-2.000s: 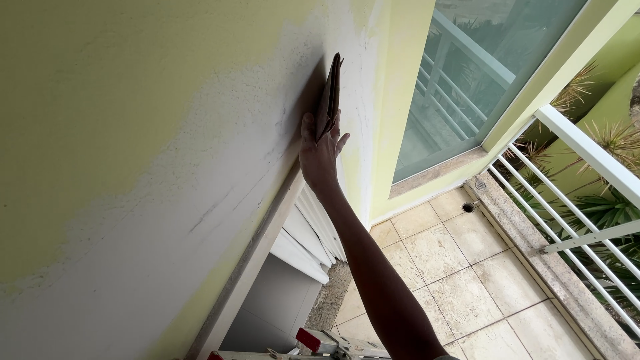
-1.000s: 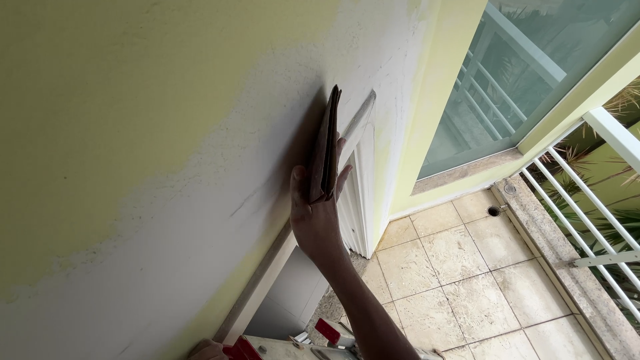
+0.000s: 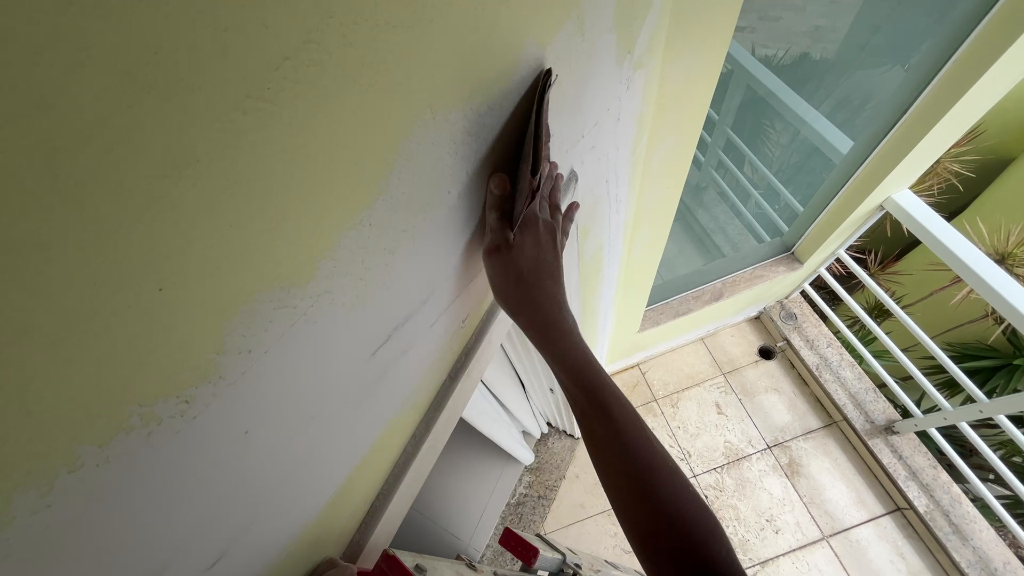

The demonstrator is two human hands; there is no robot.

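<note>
My right hand (image 3: 532, 248) grips a folded sheet of brown sandpaper (image 3: 534, 152), thumb on the left side and fingers on the right. The sheet lies against a white filler patch (image 3: 320, 344) on the yellow-green wall (image 3: 200, 160), above the door frame's upper corner. At the bottom edge, only a small part of my left hand (image 3: 334, 567) shows beside a red part of the ladder; what it holds is hidden.
The top of a ladder (image 3: 472, 566) with red fittings stands below me. A door frame (image 3: 432, 424) slants beneath the patch. To the right are a glass window (image 3: 784, 136), a white metal railing (image 3: 952, 248), a stone curb (image 3: 872, 424) and the tiled balcony floor (image 3: 720, 432).
My right hand has shifted along the wall with the sandpaper still in its grip. The view has swung somewhat between frames.
</note>
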